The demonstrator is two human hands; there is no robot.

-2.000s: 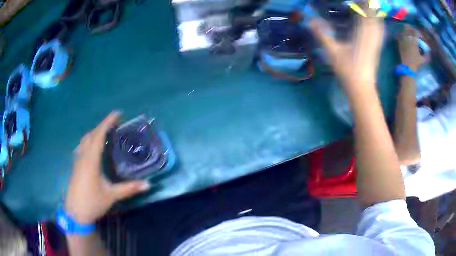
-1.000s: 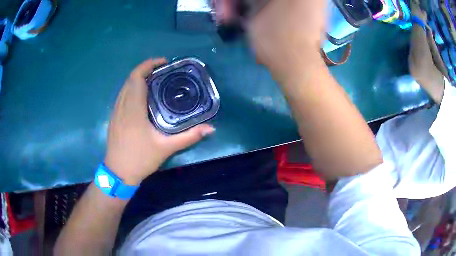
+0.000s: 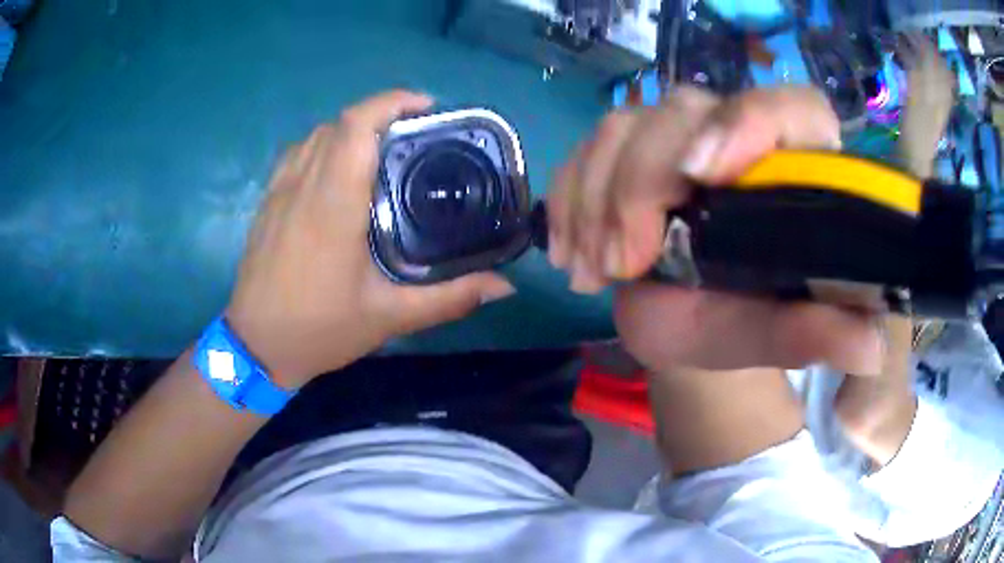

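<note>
A speaker unit with a black frame and round black cone faces up over the green mat. My left hand grips it around its left side, fingers at the top and thumb at the bottom. My right hand is shut on a thick black electric screwdriver with a yellow stripe. The screwdriver lies roughly level, with its dark front end close to the right edge of the unit. Whether it touches the unit I cannot tell.
A silver-white metal box stands on the green mat at the far side. Blurred blue and black units lie at the upper right. Another person's arm and white sleeve show at the right. A red stool is below the bench edge.
My right hand has come back from the far side near the metal box and now shows the screwdriver beside the unit. My left hand still holds the unit, now slightly further right in view.
</note>
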